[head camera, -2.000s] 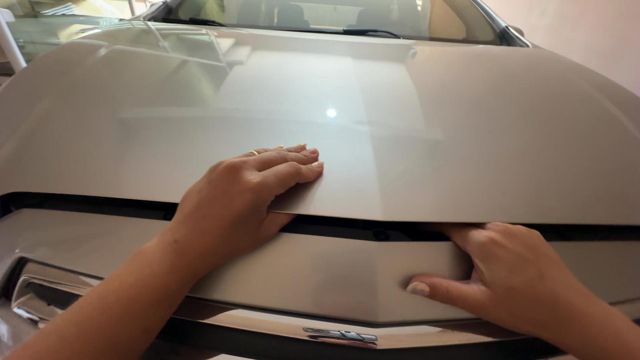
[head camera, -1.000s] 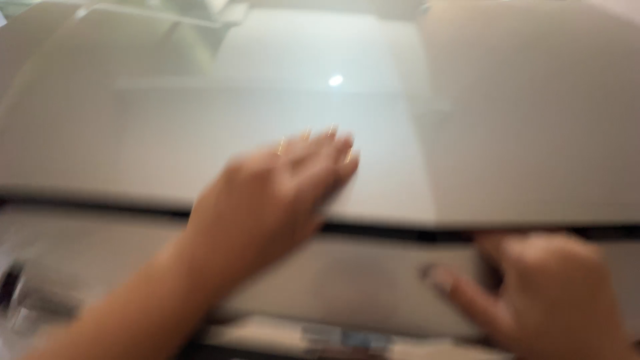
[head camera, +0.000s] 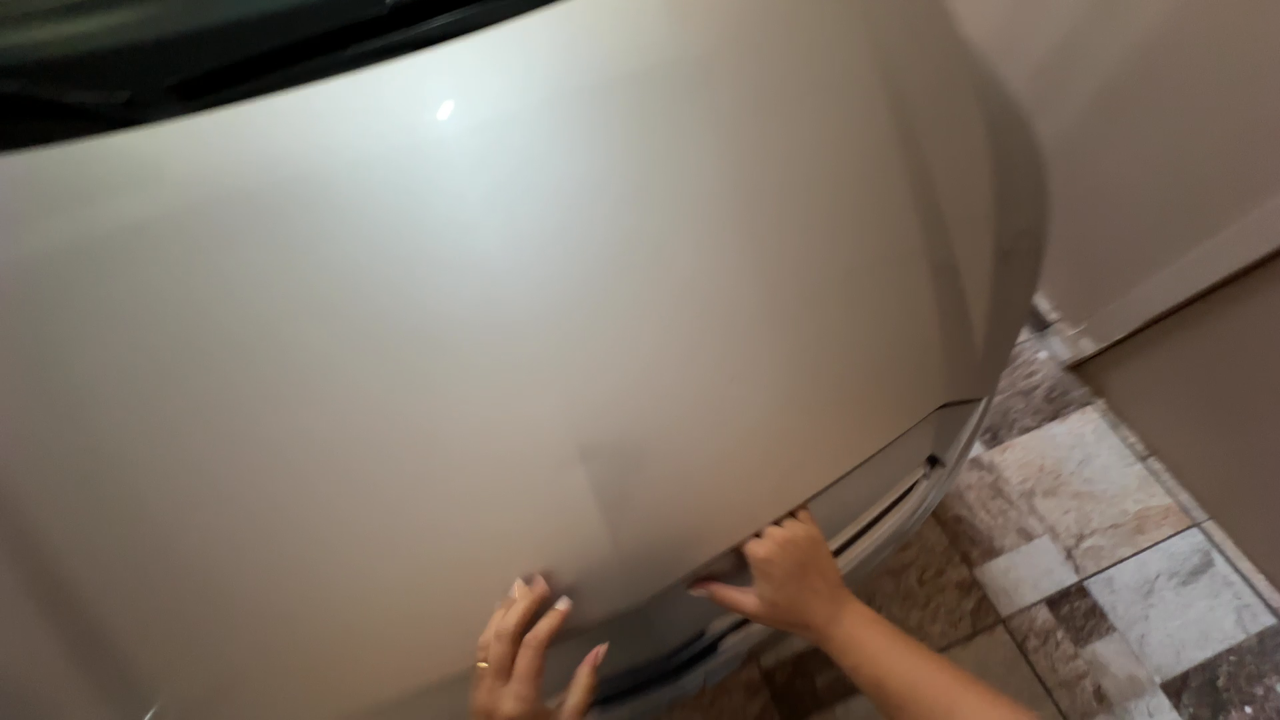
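The silver-beige hood of a car (head camera: 420, 380) fills most of the view. At its front edge, low in the frame, my left hand (head camera: 530, 650) has its fingers spread, a ring on one of them, and holds nothing; whether its fingertips touch the hood is unclear. To its right, my right hand (head camera: 790, 570) has its fingertips tucked into the gap under the hood's front edge, its thumb against the front panel below. The fingertips inside the gap are hidden.
A dark windshield base (head camera: 250, 60) lies at the upper left. Patchwork stone floor tiles (head camera: 1100, 480) show at the right, beside a pale wall (head camera: 1150, 130) and a brown panel (head camera: 1190, 420). The chrome-edged grille (head camera: 890, 510) runs below the hood.
The view has swung and tilted strongly, bringing the floor and wall into sight. My left hand, earlier laid flat on the hood, now has its fingers apart. My right hand is still at the hood gap.
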